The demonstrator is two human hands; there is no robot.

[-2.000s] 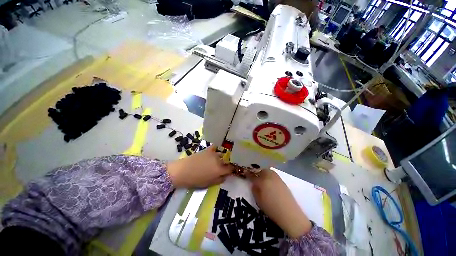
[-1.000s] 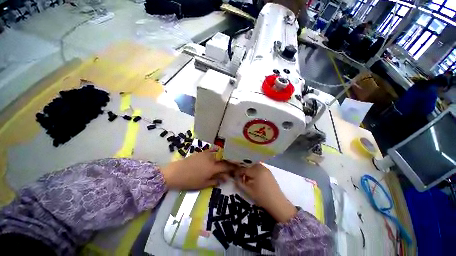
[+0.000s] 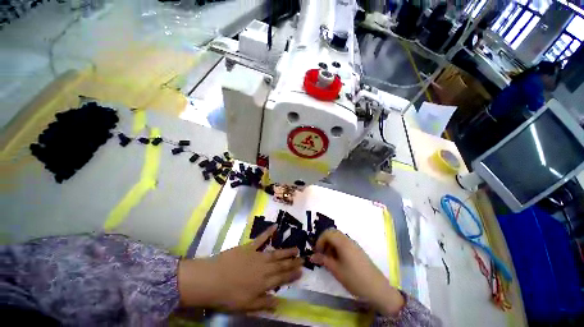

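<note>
Several unsewn black strips (image 3: 291, 231) lie in a loose pile on the white work plate (image 3: 358, 220). My left hand (image 3: 240, 274) lies flat with fingers spread at the pile's near left side, partly over strips. My right hand (image 3: 349, 262) is at the pile's right edge, fingers bent and touching strips; whether it pinches one is unclear. The sewing machine's metal clamp (image 3: 283, 193) stands uncovered under the white head (image 3: 310, 121). Sewn black tabs (image 3: 246, 174) lie left of the clamp, some linked by thread.
A large heap of black tabs (image 3: 73, 137) lies at the far left. Yellow tape strips (image 3: 148, 167) cross the table. At the right are a yellow tape roll (image 3: 446, 161), a blue cord (image 3: 462, 220) and a grey-framed screen (image 3: 535, 156). A person in blue (image 3: 528, 92) is in the background.
Both hands have moved from the needle area back toward me onto the strip pile, uncovering the clamp. The strips are bunched closer together. The camera view has shifted.
</note>
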